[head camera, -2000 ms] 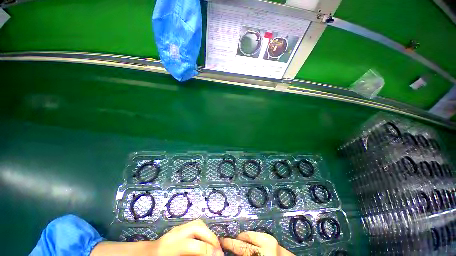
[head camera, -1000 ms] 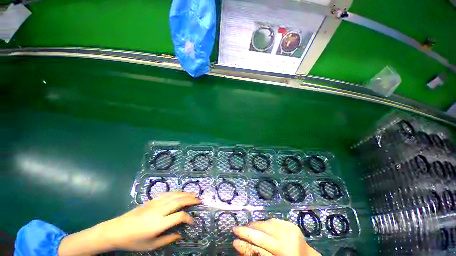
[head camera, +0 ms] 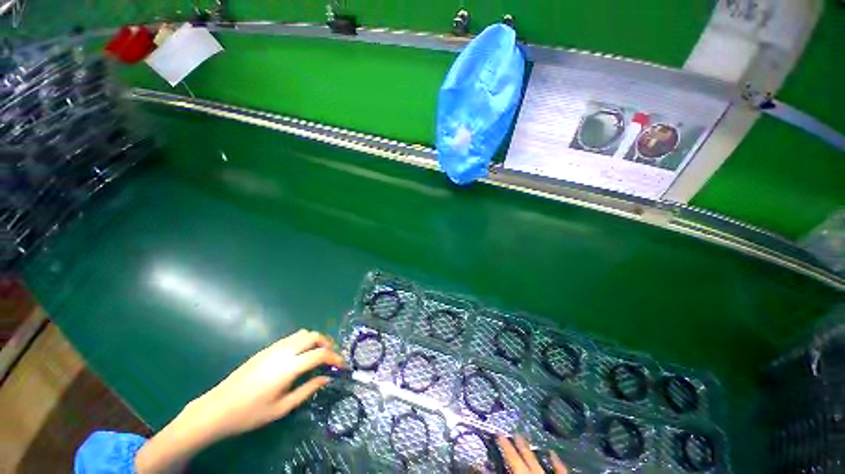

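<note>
A clear blister tray (head camera: pixel 422 400) lies at the lower middle, with black rings such as this black ring part (head camera: pixel 481 390) in its pockets. My left hand (head camera: pixel 269 381), bare, is at the tray's left edge, fingers bent and somewhat apart; nothing shows held in it, and I cannot tell if the fingertips touch the tray. My right hand (head camera: pixel 530 457) is cut off by the bottom edge; only a few fingers show over the tray, and what they hold is hidden. A blue sleeve cover (head camera: pixel 109 453) is at my left wrist.
Stacked clear trays (head camera: pixel 65 139) stand at far left, and another dark stack (head camera: pixel 815 398) at right. A blue plastic cover (head camera: pixel 477 106) and an instruction sheet (head camera: pixel 556 153) hang on the green panel. The bench's left edge (head camera: pixel 88 361) shows at lower left.
The view has swung left, bringing the left stack into sight. My left hand has moved off the tray's pockets to its left edge. My right hand shows less, lower in the picture.
</note>
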